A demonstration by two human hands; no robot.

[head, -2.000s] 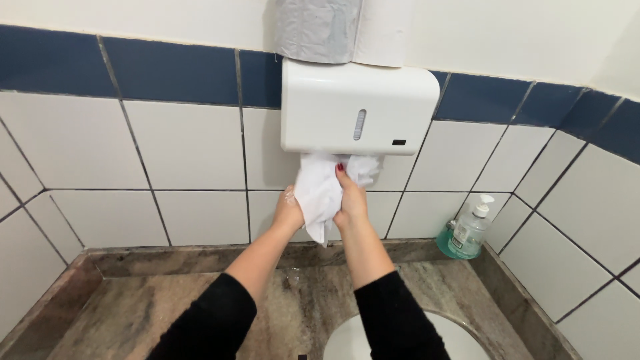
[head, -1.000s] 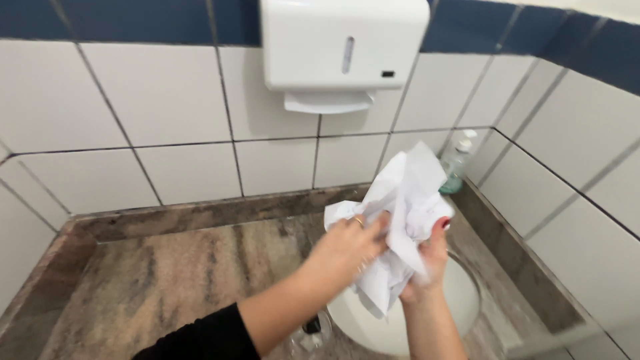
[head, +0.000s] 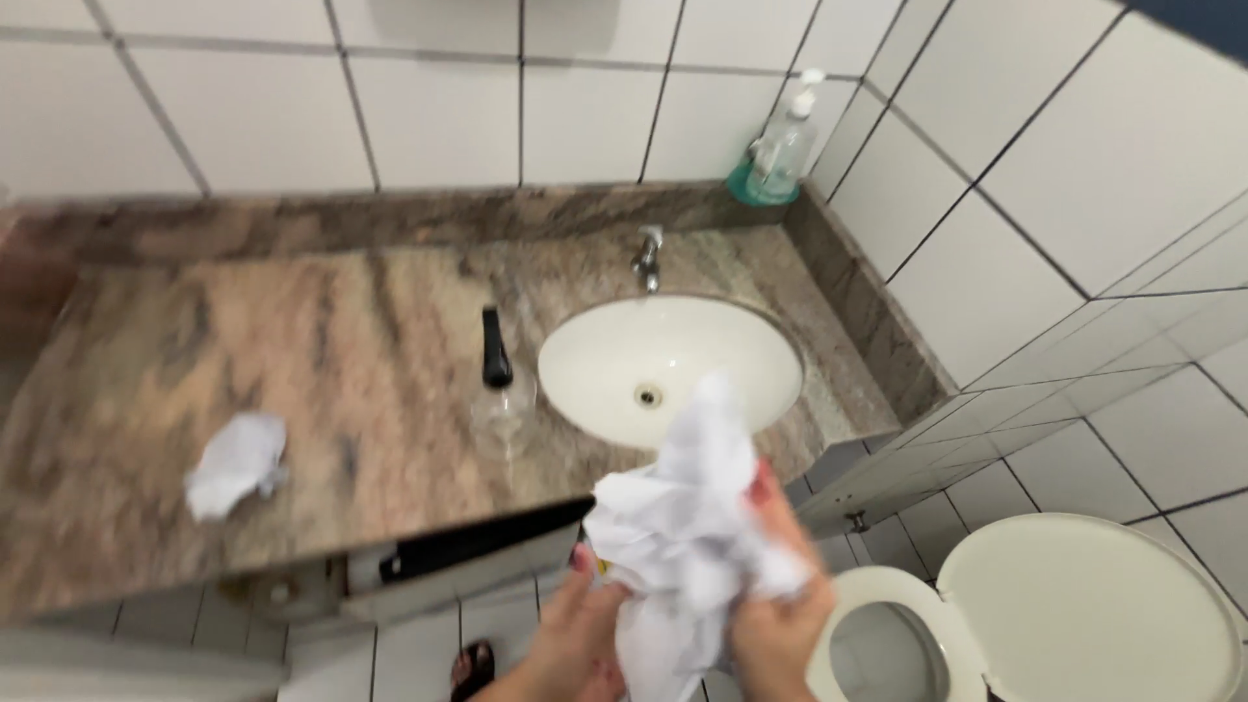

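A bunch of crumpled white paper towels is held between both hands, in front of the counter's edge at the lower middle. My left hand grips its left side, fingers partly hidden by the paper. On the right, my right hand is closed around the other side, blurred, with red nails. Just beyond the paper lies the oval white sink, with a metal faucet behind it. Left of the sink stands a clear spray or pump bottle with a black top. A separate crumpled paper rests farther left on the counter.
The marble counter meets a white tiled wall. A clear pump bottle with green at its base stands in the back right corner. At the lower right is a toilet with its lid raised. A sandaled foot shows below.
The hands have moved away from the wall dispenser with the paper, which is now bunched between them. The view has swung down, showing the sink and toilet.
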